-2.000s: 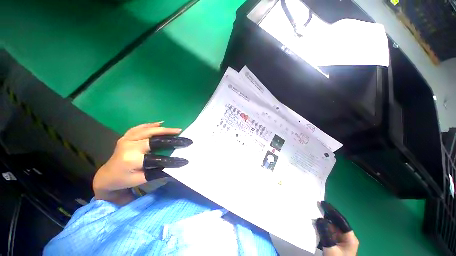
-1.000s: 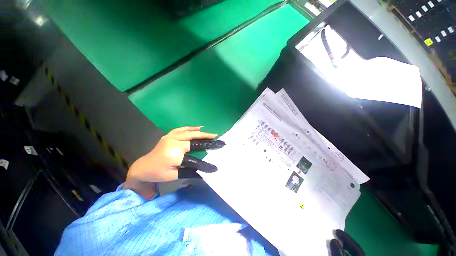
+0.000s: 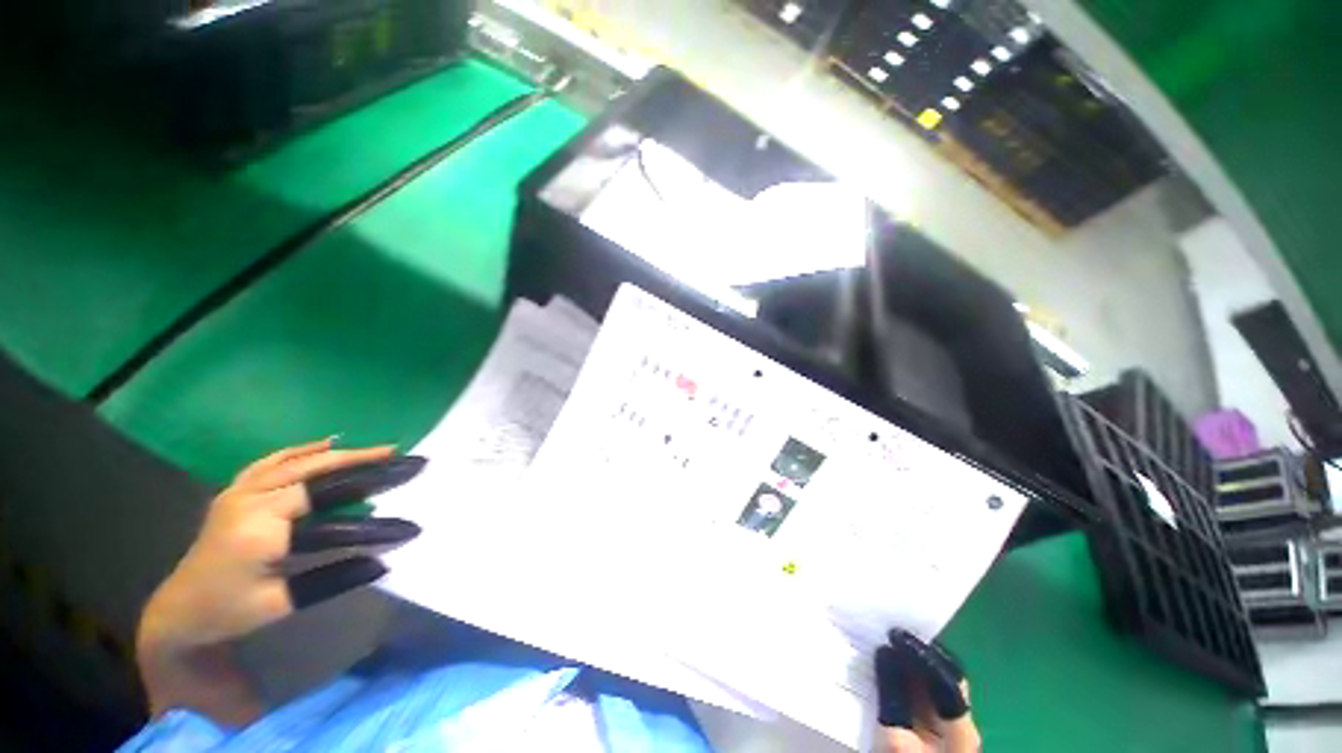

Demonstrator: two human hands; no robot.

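Observation:
Several white instruction sheets (image 3: 707,515) with text, a red stamp, two small dark photos and a yellow mark are held in front of my blue sleeves. The top sheet lies shifted to the right over the others. My left hand (image 3: 287,552), with black finger cots, is at the stack's left edge, fingers on the paper and thumb hidden. My right hand (image 3: 923,691), also with black finger cots, grips the lower right corner and is cut off by the bottom edge.
A black bin (image 3: 942,353) with white papers (image 3: 802,233) and a dark cord on top stands behind the sheets. A slotted black rack (image 3: 1170,530) is at the right on the green bench (image 3: 339,309). Dark shelving with white labels is beyond.
The view has swung up and right, bringing the slotted rack into sight. The top sheet has shifted right, exposing sheets beneath at the left. Three cotted fingers of my left hand now show.

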